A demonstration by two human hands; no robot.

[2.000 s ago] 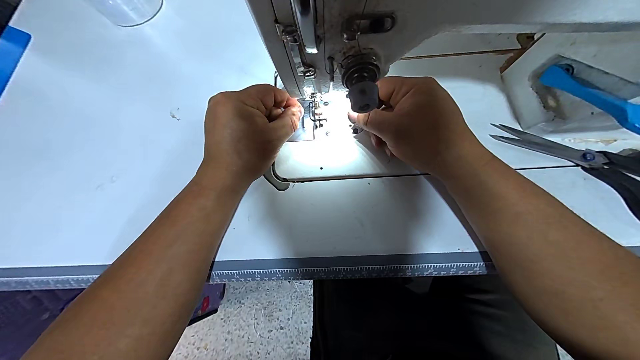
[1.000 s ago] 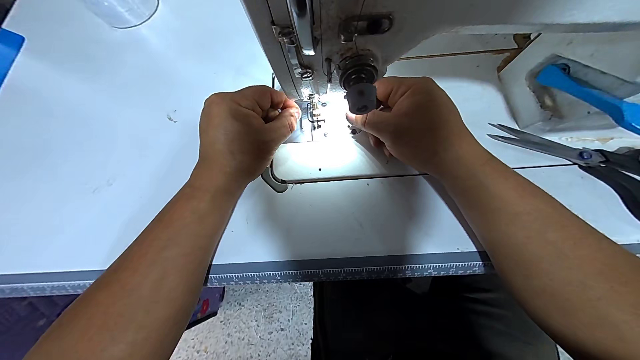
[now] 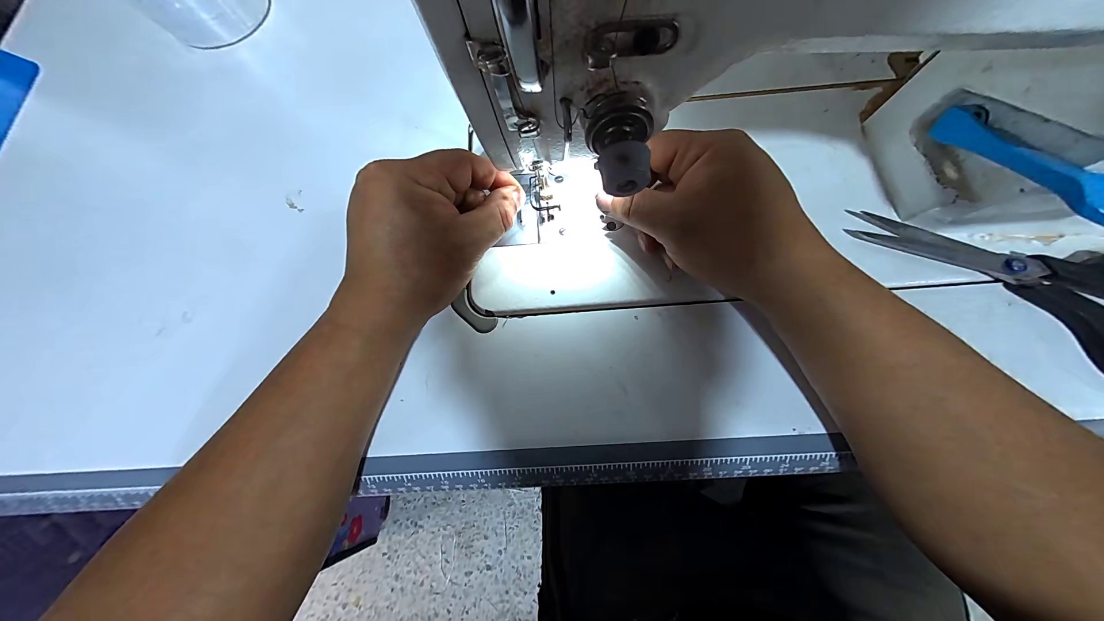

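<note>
A sewing machine head [image 3: 569,78] stands over a white table, its lamp lighting the presser foot [image 3: 543,203] and needle area. My left hand [image 3: 427,224] is just left of the foot, fingers curled with thumb and forefinger pinched together; whether a thread lies between them is too small to tell. Right of the foot, my right hand [image 3: 711,207] is beside the dark tension knob [image 3: 623,155], thumb pointing toward the needle area. Its fingertips are partly hidden behind the knob, and nothing can be made out in them.
Scissors with black handles [image 3: 966,254] lie at the right, blades toward the machine. Above them a blue-handled tool [image 3: 1018,159] rests in a recessed tray [image 3: 893,164]. A clear glass or jar [image 3: 207,17] stands at the top left. A ruler tape [image 3: 604,473] runs along the table's front edge.
</note>
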